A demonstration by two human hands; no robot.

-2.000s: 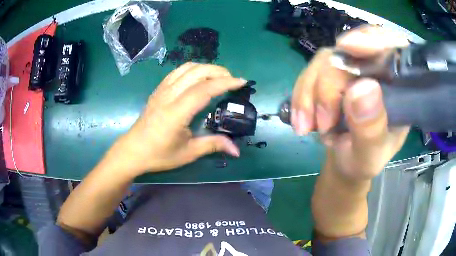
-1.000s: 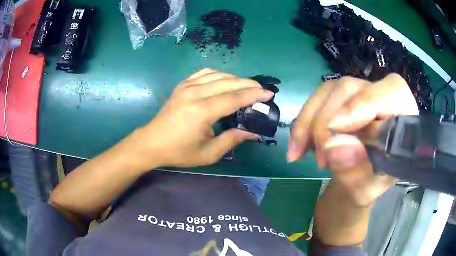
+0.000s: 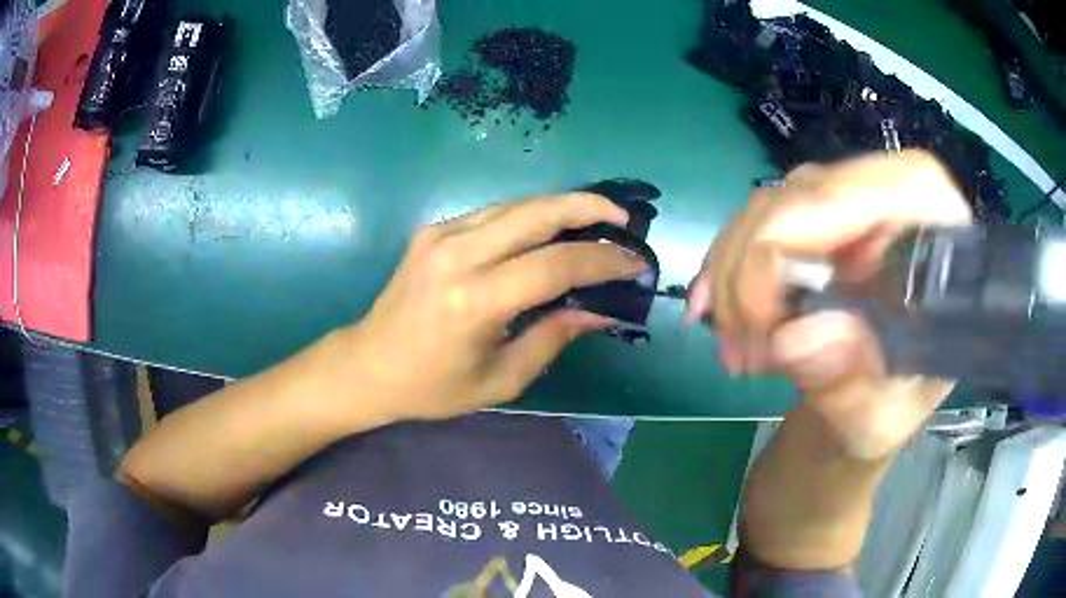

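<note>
My left hand (image 3: 468,310) is closed around a black camcorder body (image 3: 625,301) on the green bench, fingers over its top and thumb at its near side. A black flap (image 3: 631,193) sticks out at its far side. My right hand (image 3: 818,292) grips a large grey-black electric screwdriver (image 3: 982,315), blurred near the lens. Its thin dark bit (image 3: 673,292) points left at the body's right end. Whether the bit touches a screw there is too small to tell.
Loose black screws (image 3: 520,70) lie behind the body, beside a clear plastic screw bag (image 3: 365,53). A large heap of black parts (image 3: 818,94) is at the back right. Two black units (image 3: 185,94) stand at the left by a red mat (image 3: 53,222). The bench's white edge (image 3: 655,416) runs in front.
The view has shifted, so bench things sit higher and further right than in the oldest frame. My left fingers now cover the white label. The screwdriver's rear has risen slightly since one second ago.
</note>
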